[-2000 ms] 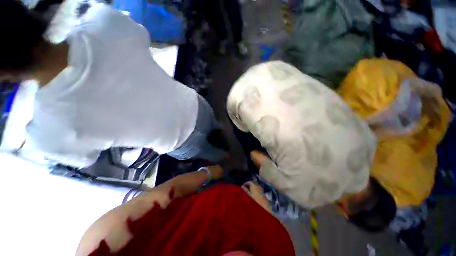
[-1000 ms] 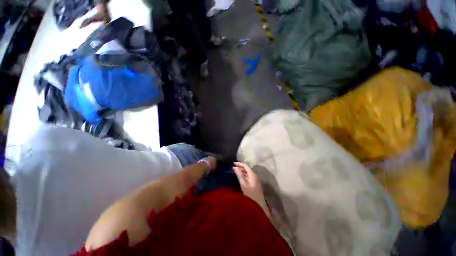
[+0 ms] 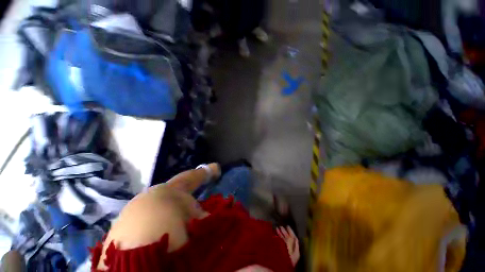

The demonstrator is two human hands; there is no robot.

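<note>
My left hand [image 3: 211, 170] is low in the centre, blurred, with a pale band near it; its fingers are mostly hidden. My right hand [image 3: 289, 241] is at the lower right of my red top, fingers spread, with nothing seen in it. A blue cut-piece bundle [image 3: 119, 79] with grey cloth lies on the long pale table [image 3: 139, 143] at the left. A black, grey and white cut-piece bundle [image 3: 85, 164] lies nearer on that table. Neither hand touches the bundles.
The aisle floor [image 3: 276, 122] runs ahead, with a blue scrap [image 3: 291, 83] and yellow-black tape [image 3: 315, 154]. A large green sack [image 3: 377, 95] and a yellow sack [image 3: 383, 223] stand at the right. More bundles lie at the lower left. Dark cloth hangs or lies beside the table.
The persons in white and in the patterned top have gone out of view. The blue bundle and sacks appear nearer. My right hand has shifted lower and to the right.
</note>
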